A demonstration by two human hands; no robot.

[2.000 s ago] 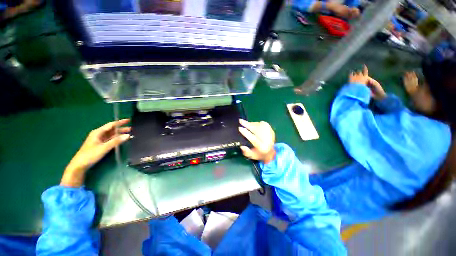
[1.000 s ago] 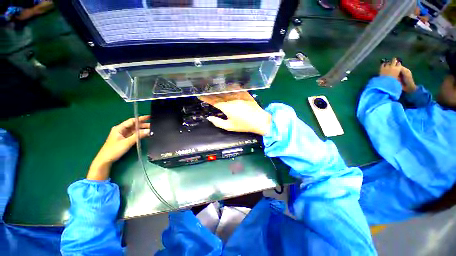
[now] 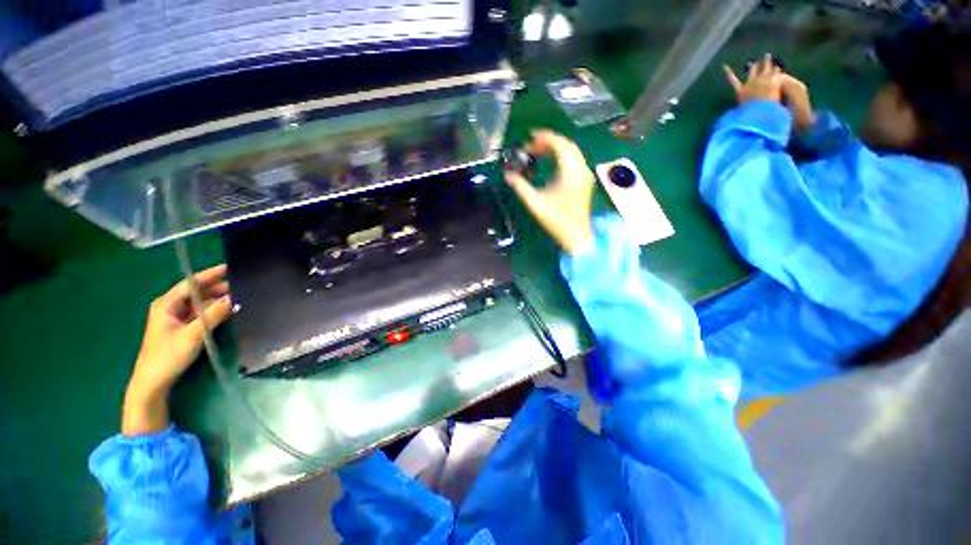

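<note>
The black pneumatic jig (image 3: 362, 293) sits on the green mat in front of me, with its metallic nest (image 3: 362, 243) on top and a glowing red switch (image 3: 398, 336) on its front. My left hand (image 3: 181, 339) is at the jig's left side, fingers apart and fingertips close to its edge, holding nothing visible. My right hand (image 3: 559, 190) is off the jig's back right corner. Its thumb and fingers are closed around a small dark round piece, which looks like a watch shell (image 3: 521, 162). The fingers partly hide the piece.
A clear acrylic guard (image 3: 319, 160) stands over the jig's rear, below an instruction display (image 3: 256, 53). A pale hose (image 3: 218, 367) loops down at left. A smartphone (image 3: 637, 202), a small plastic bag (image 3: 586, 99) and a grey post (image 3: 687, 64) are at right. A co-worker in blue (image 3: 830, 234) sits at right.
My right hand has moved from the nest to the right, off the jig, with the small dark piece now visible in it. My left hand remains by the jig's left side. The camera view has shifted.
</note>
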